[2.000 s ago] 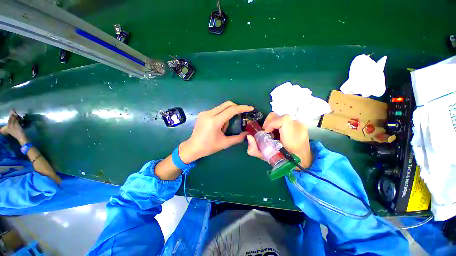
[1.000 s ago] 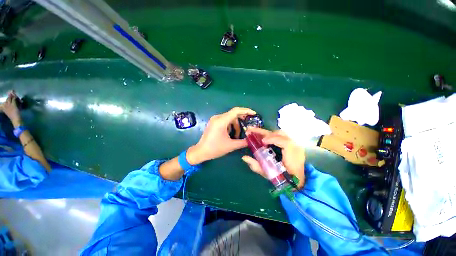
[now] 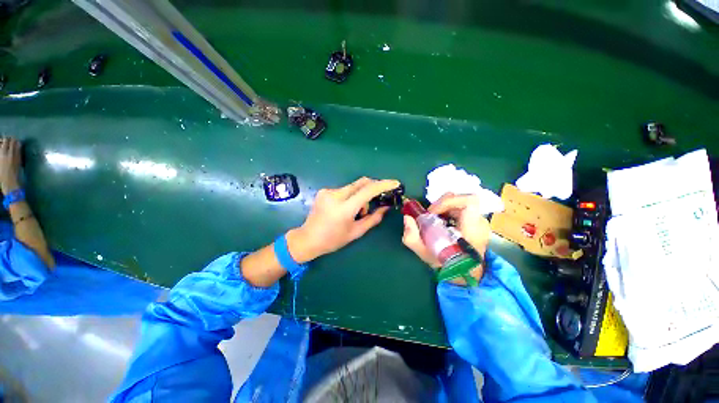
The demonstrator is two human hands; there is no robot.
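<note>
My left hand [image 3: 340, 216], with a blue wrist strap [image 3: 285, 253], holds a small black assembly [image 3: 388, 197] between thumb and fingers above the green worktop [image 3: 213, 236]. My right hand [image 3: 465, 228] holds the dispensing syringe [image 3: 436, 234], a pinkish-red barrel with a green cap [image 3: 459, 269] towards me. Its red end points up-left at the assembly, close to it; whether the tip touches cannot be told. Part of the assembly is hidden by my left fingers. Another black assembly [image 3: 281, 187] lies on the worktop to the left.
White tissues [image 3: 548, 171] and a cardboard piece with red spots [image 3: 532, 220] lie right. Beyond are the glue dispenser [image 3: 587, 260] and paper sheets [image 3: 662, 252]. A metal post [image 3: 185, 59] stands upper left. Assemblies [image 3: 339, 66] lie on the belt. Another person's arm [image 3: 27, 228] is far left.
The view has shifted. The syringe has tilted and its red end has drawn slightly right of the assembly. My left hand has turned the assembly, which now shows side-on. The other person's hand has moved.
</note>
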